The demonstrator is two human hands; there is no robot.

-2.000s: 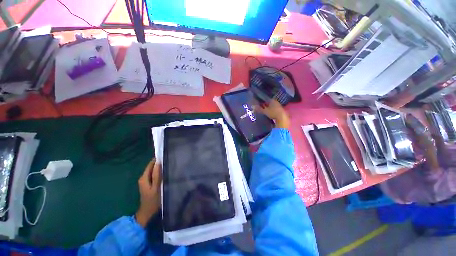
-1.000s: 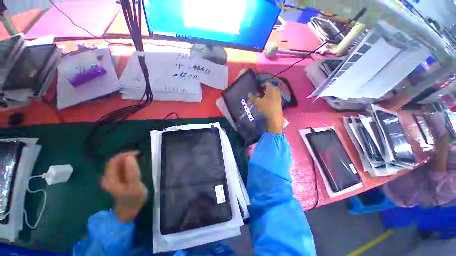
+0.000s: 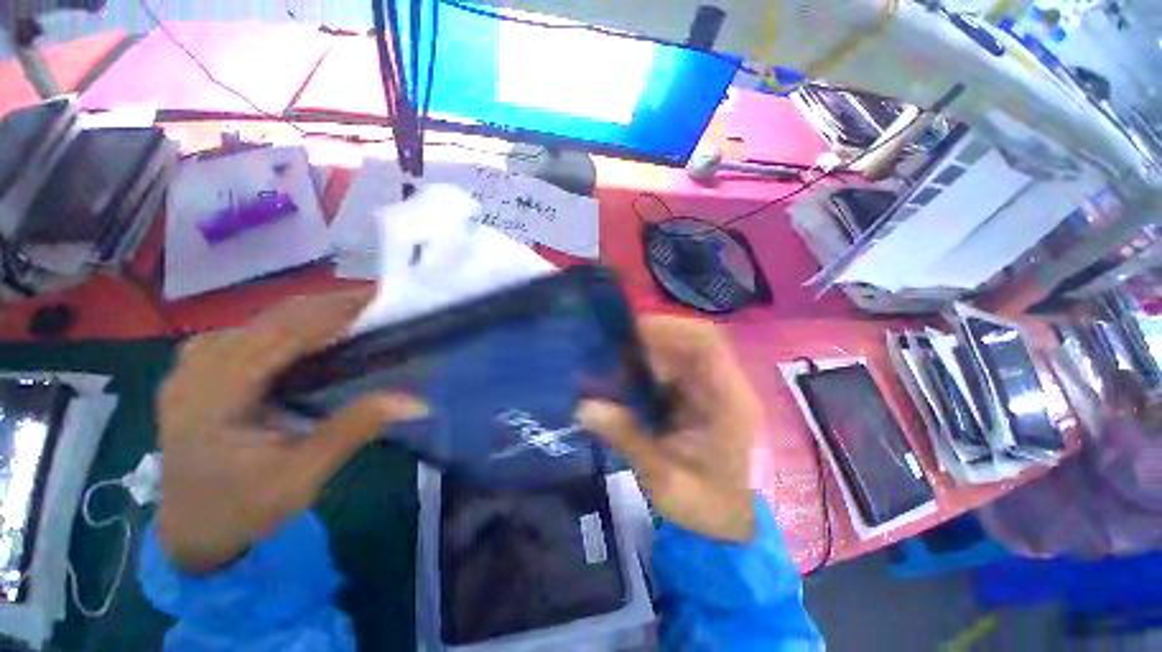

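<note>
A dark tablet (image 3: 491,382) with a blurred white logo lit on its screen is held up between my two hands, tilted. My left hand (image 3: 261,433) grips its left end and my right hand (image 3: 695,427) grips its right end, thumbs over the front. A white sleeve (image 3: 446,255) sticks up behind its top edge. Below it, a stack of tablets with a black tablet (image 3: 529,560) on top, bearing a small white label, lies on white sleeves on the green mat (image 3: 370,510). The held tablet covers the stack's upper part.
A round dark object (image 3: 703,264) on a black base lies right of centre. A single tablet (image 3: 870,446) and leaning tablets (image 3: 1007,376) stand at the right. A charger (image 3: 143,479) and glossy tablet (image 3: 28,484) lie left. Black cables hang before the monitor (image 3: 561,83). A person's sleeve (image 3: 1070,497) shows far right.
The logo tablet has been lifted from beside the round object and moved left over the stack. My left hand, empty before, now holds it too. The round object is uncovered.
</note>
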